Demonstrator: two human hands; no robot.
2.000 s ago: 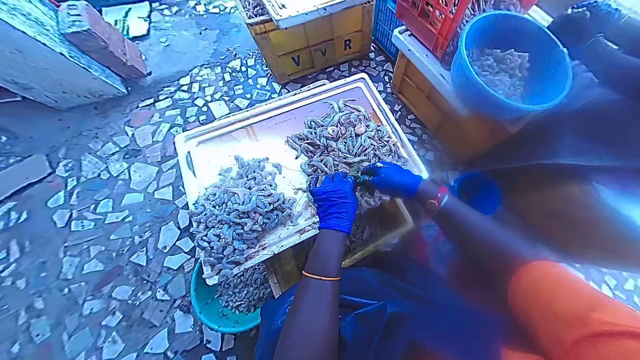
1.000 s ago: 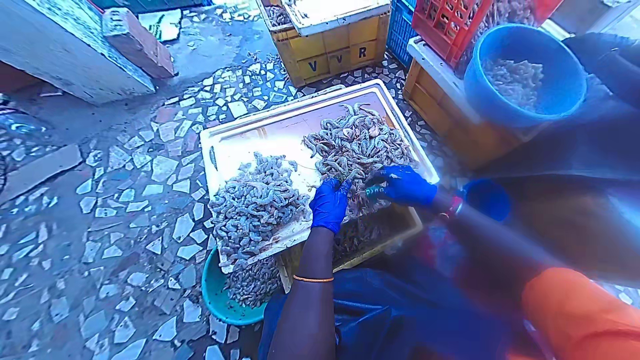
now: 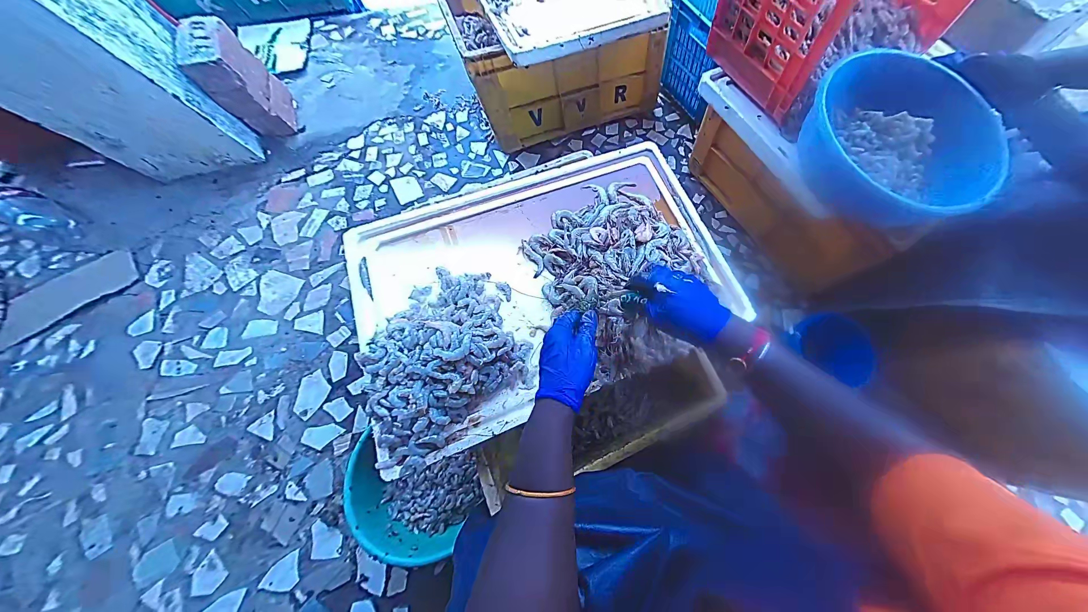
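Note:
My left hand (image 3: pixel 569 360), in a blue glove, is at the near edge of a pile of whole shrimp (image 3: pixel 608 242), its fingertips together; whether a shrimp is between them I cannot tell. Just to its right, my right hand (image 3: pixel 680 303), gloved too, has its fingers curled at the same pile, with something small and dark at the fingertips. Both piles lie on a white tray (image 3: pixel 501 183); the left one is of peeled-looking shrimp (image 3: pixel 442 357). Beneath the tray's near side, a yellowish crate (image 3: pixel 710 382) is partly hidden, with dark matter inside.
A green basin (image 3: pixel 374 527) holding shrimp stands below the tray's left corner. Beyond the tray is a yellow crate (image 3: pixel 561 89). At the right, another person's gloved hand (image 3: pixel 1003 85) is by a blue bowl (image 3: pixel 977 161), near a red crate (image 3: pixel 765 51). A brick (image 3: pixel 234 76) leans at upper left.
The view has shifted somewhat. Both my hands stay close together at the near side of the whole-shrimp pile, and my right hand's fingers look more curled than before.

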